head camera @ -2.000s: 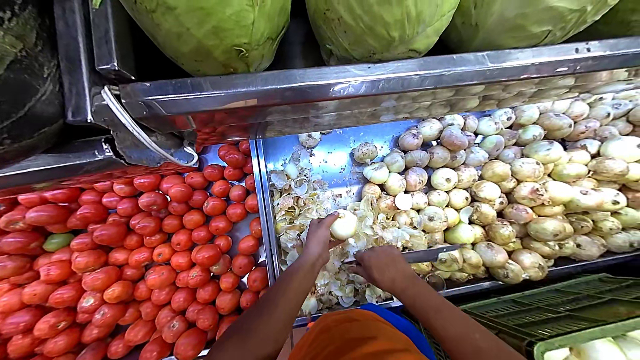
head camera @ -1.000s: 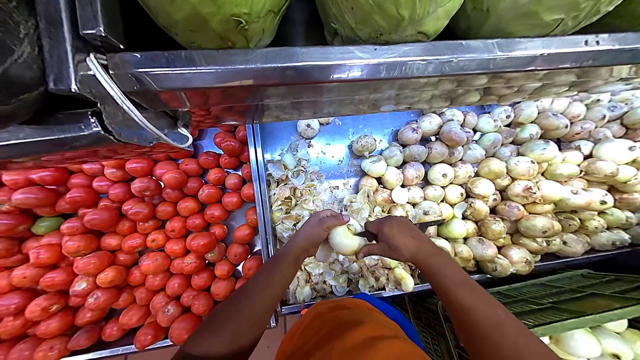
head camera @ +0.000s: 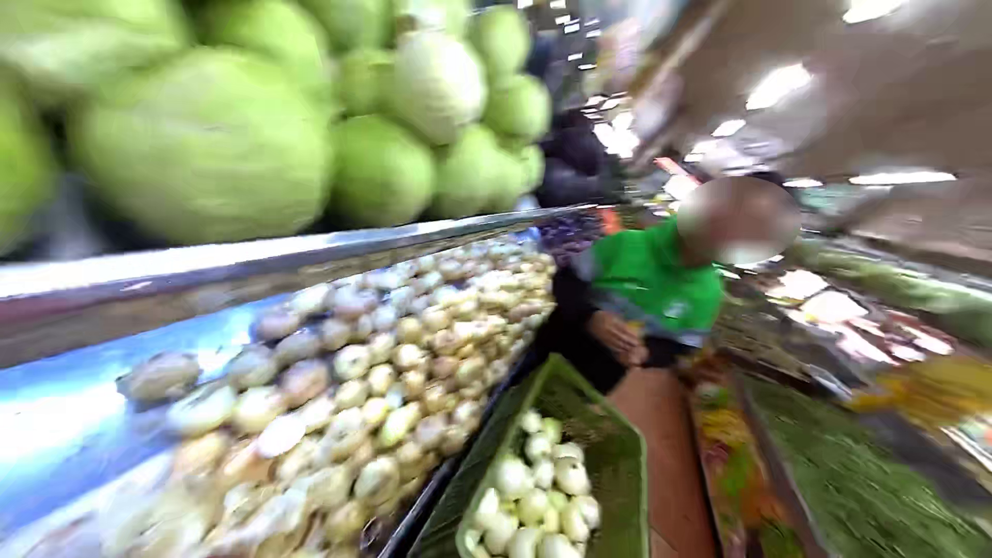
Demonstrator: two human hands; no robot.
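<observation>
Neither my left hand nor my right hand shows in this blurred view, so what they hold is hidden. White onions with dry skins (head camera: 411, 356) lie heaped in a metal display bin, whose bare blue-lit bottom (head camera: 70, 418) shows at the left. Beside the bin, a green plastic crate (head camera: 639, 465) holds peeled white onions (head camera: 535, 504).
Green cabbages (head camera: 209, 147) are stacked above a metal shelf edge (head camera: 310, 256). A person in a green top (head camera: 659, 271) is in the aisle beyond the crate, over a reddish floor (head camera: 666, 457). More produce displays (head camera: 852, 465) line the right side.
The view has swung far up and to the right. My hands, the peeled onion, the knife and the tomatoes have left the picture; the person in green and the aisle have come into it.
</observation>
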